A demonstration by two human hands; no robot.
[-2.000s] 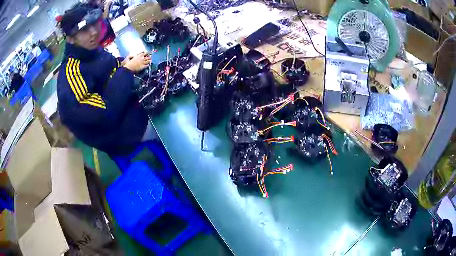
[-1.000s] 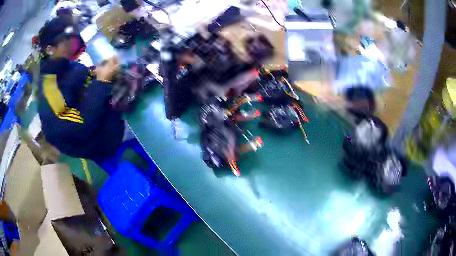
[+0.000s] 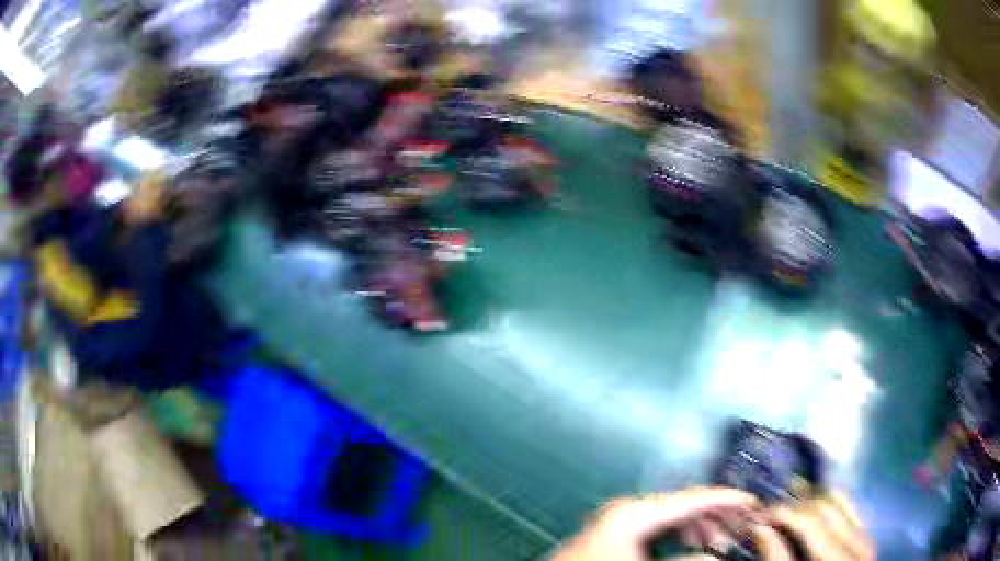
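Observation:
The frame is strongly blurred. My left hand [image 3: 647,528] and my right hand [image 3: 825,528] are close together at the bottom edge, partly cut off. Their fingers curl around a dark part [image 3: 702,539], mostly hidden by them. A black round unit [image 3: 768,455] shows just beyond my fingertips; whether it touches them I cannot tell. Black wired units [image 3: 378,203] with reddish lead tips are massed at upper left on the green bench [image 3: 592,274]. Two black units with pale boards, one farther back [image 3: 691,159] and one nearer [image 3: 792,232], are at upper right.
More dark units [image 3: 949,263] line the right edge. A bright white patch [image 3: 795,367] shows on the bench beyond my hands. A blue stool [image 3: 296,455] and open cartons [image 3: 126,471] are at lower left. Another person's dark, yellow-striped sleeve [image 3: 99,285] is at far left.
The view has swung down and to the right, so the bench units appear higher and farther left. Both my hands have come into view at the bottom, around a dark part.

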